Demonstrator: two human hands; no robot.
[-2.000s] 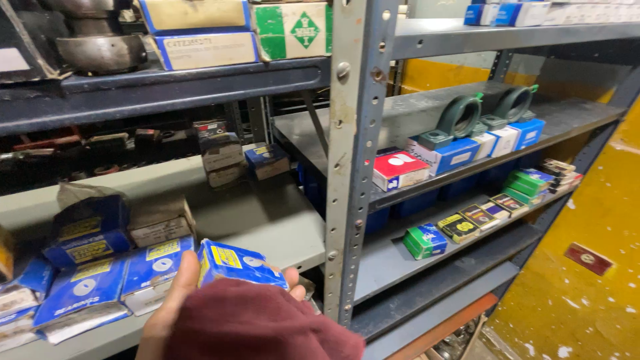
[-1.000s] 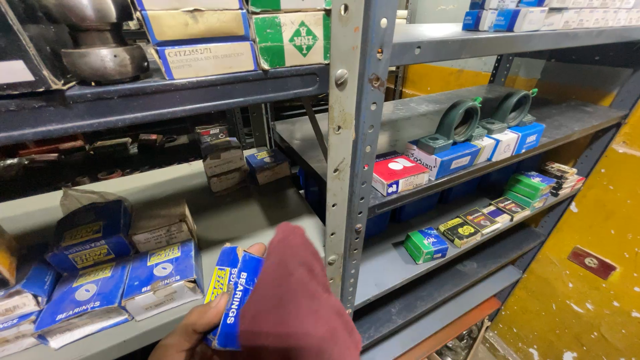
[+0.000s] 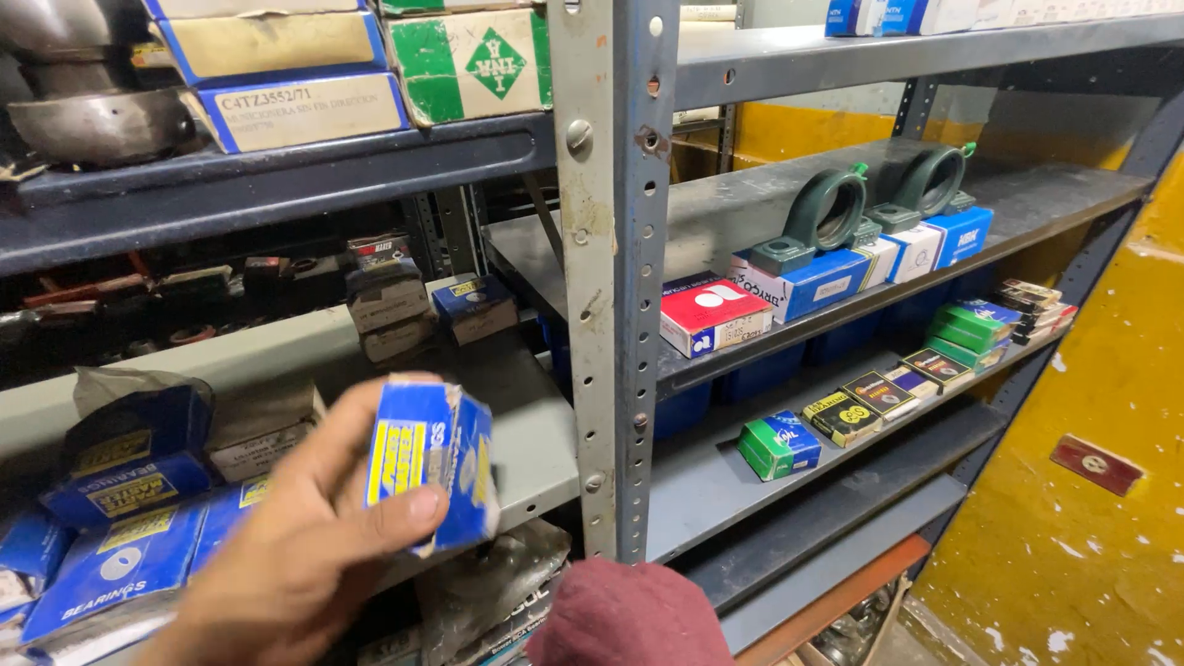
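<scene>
My left hand (image 3: 314, 518) holds a blue and yellow cardboard bearing box (image 3: 430, 462) upright, thumb across its front, over the edge of the left metal shelf. A bunched maroon cloth (image 3: 629, 615) shows at the bottom centre; my right hand cannot be made out, and whether it is inside or behind the cloth does not show. Left of the held box, similar blue bearing boxes (image 3: 116, 573) lie on the shelf, partly behind my left hand. Farther back on that shelf stand a small blue box (image 3: 476, 308) and a stack of worn boxes (image 3: 388, 301).
A perforated steel upright (image 3: 592, 277) divides the two shelf bays. On the right, dark green pillow block housings (image 3: 826, 215) rest on blue boxes beside a red and white box (image 3: 715, 313). Below them stands a green and blue box (image 3: 779, 446). Plastic-wrapped goods (image 3: 504, 583) lie under the left shelf.
The maroon cloth was over or against the held box and is now apart from it, lower and to the right. My left hand has raised the box and turned it upright.
</scene>
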